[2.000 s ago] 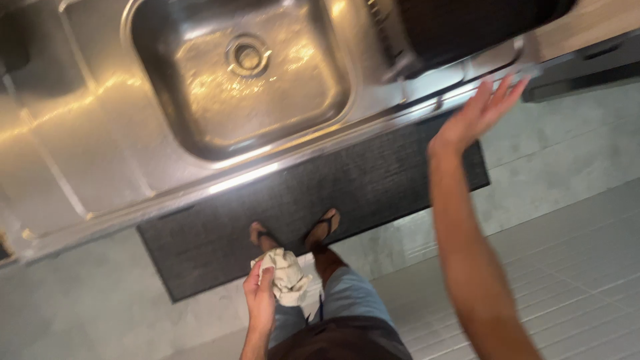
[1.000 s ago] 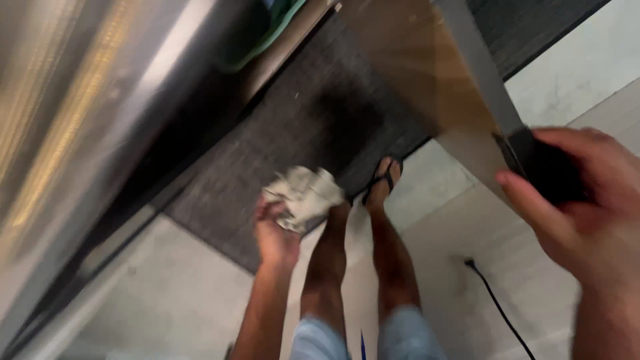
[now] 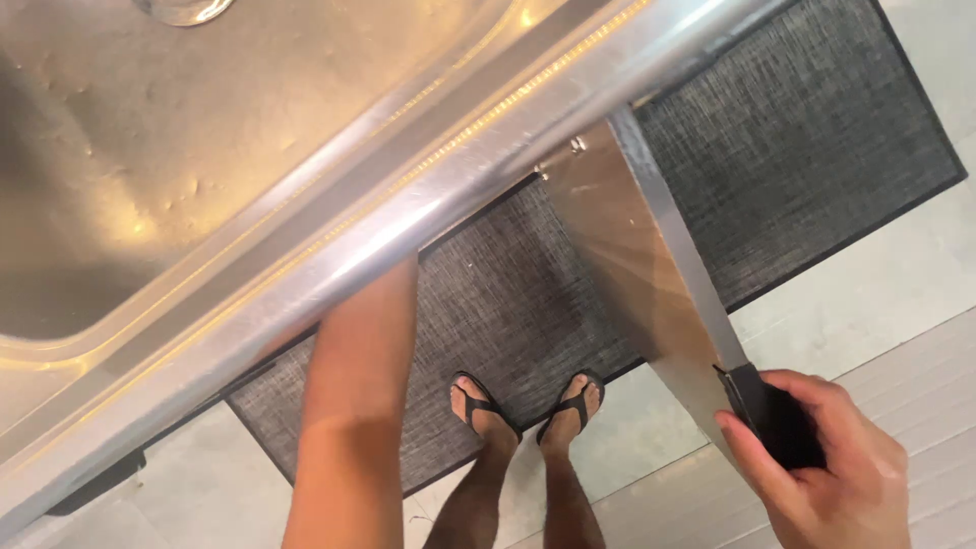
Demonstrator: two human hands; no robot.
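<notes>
At the lower right, my right hand (image 3: 831, 450) grips the black handle (image 3: 778, 419) on the outer edge of a cabinet door (image 3: 648, 252), which stands swung out from below the counter. My left forearm reaches in under the rounded front edge of the stainless steel counter (image 3: 366, 244). My left hand is hidden beneath that edge, so neither it nor any cloth in it can be seen.
The steel sink basin (image 3: 191, 152) fills the upper left, with part of its drain (image 3: 183, 8) at the top. A dark woven mat (image 3: 808, 152) lies on the pale tiled floor (image 3: 839, 328). My feet in black flip-flops (image 3: 480, 404) stand at the mat's near edge.
My left hand, which held a crumpled light cloth above the mat, has gone under the counter edge. My right hand, empty and spread two seconds ago, has held the door handle since one second ago.
</notes>
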